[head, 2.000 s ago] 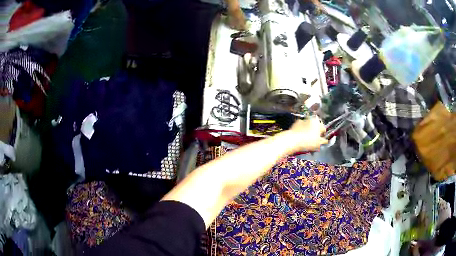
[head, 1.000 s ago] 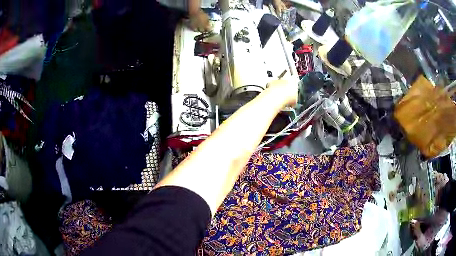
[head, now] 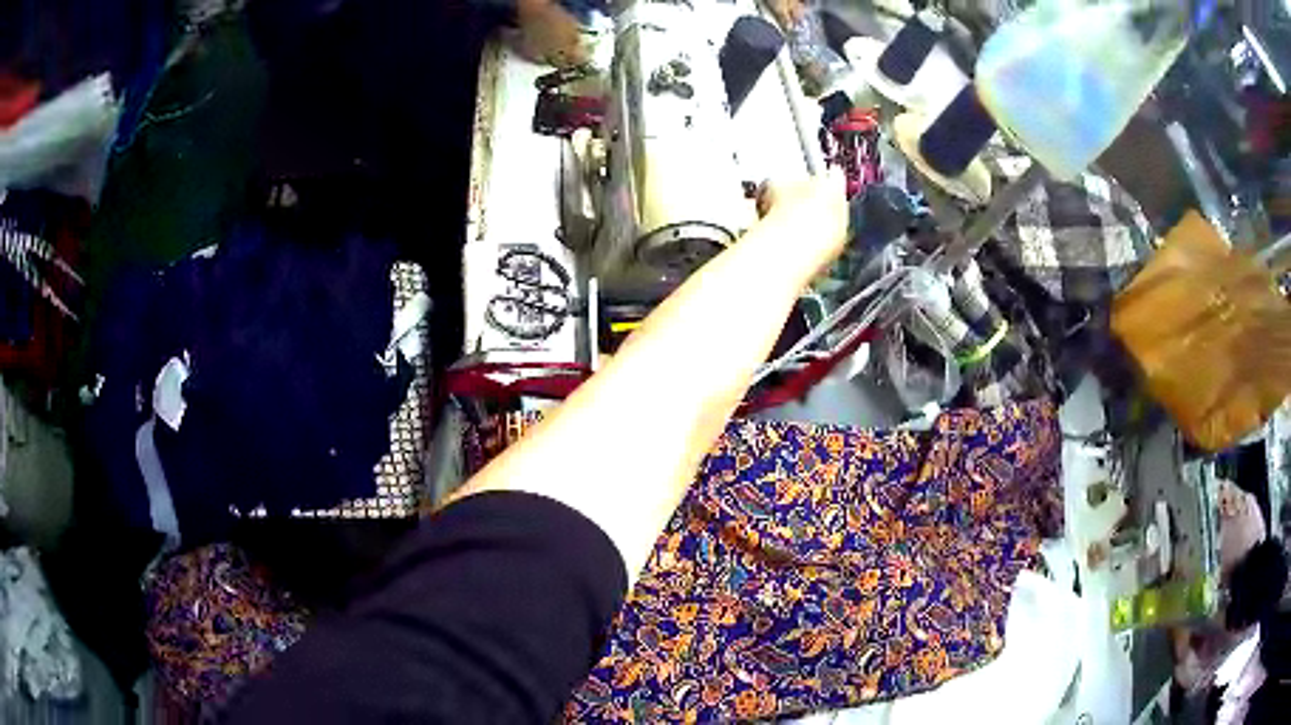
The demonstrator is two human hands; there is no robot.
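My left hand [head: 807,215] reaches from the lower left, over the right side of the round end of a long cream sewing machine [head: 677,170]. Its fingers are small and blurred, and what they hold, if anything, cannot be told. A small dark spot shows at the fingertips. My forearm covers part of the machine's near end. Batik fabric [head: 807,552], purple-blue with orange print, lies below and right of the forearm. My right hand is not in view.
A navy garment pile [head: 269,375] lies at left. Dark thread cones [head: 909,51] and a hanging translucent bag [head: 1069,85] are at upper right. Loose white threads [head: 850,319] run right of my wrist. A brown piece [head: 1203,333] is at right. Another person's hand [head: 549,31] shows at the top.
My left hand has moved up from beyond the machine's near end to beside its body. The small dark item at its fingertips a second ago is less distinct now. The view has shifted.
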